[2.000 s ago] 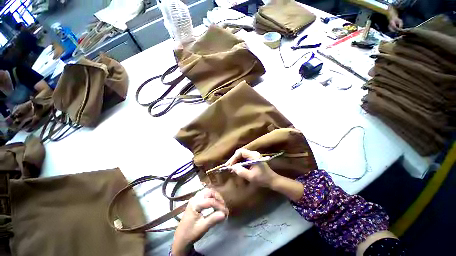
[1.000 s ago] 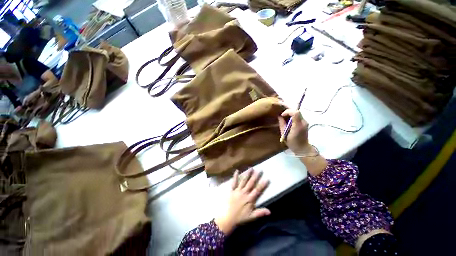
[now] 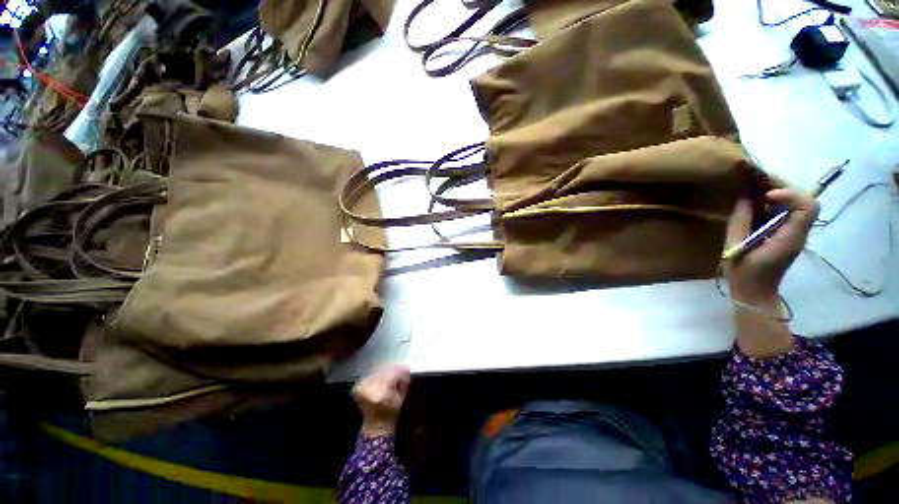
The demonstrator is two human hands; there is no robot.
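Observation:
A tan-brown bag (image 3: 611,148) lies on the white table, right of centre, with a pale piped line across it. Its dark-brown straps reach left. My right hand (image 3: 774,236) is at the bag's right end, fingers curled round a slim pen-shaped tool (image 3: 764,232). The tool lies slanted, one end pointing up and right. A thin cord (image 3: 838,271) loops near that hand and wrist. My left hand (image 3: 381,392) is at the table's front edge, away from the bag, small and somewhat blurred, its fingers curled in and nothing visible in it.
A second brown bag (image 3: 261,236) lies left, overhanging the front edge. More bags and straps (image 3: 59,236) are heaped at far left. Another bag (image 3: 320,30) stands behind. A black block (image 3: 818,44) with a wire is at the back right. The table's front edge (image 3: 591,361) crosses below.
The view has swung left and down. My left hand has gone from spread on the table to curled at its front edge. My right hand has left the bag's seam and keeps the tool.

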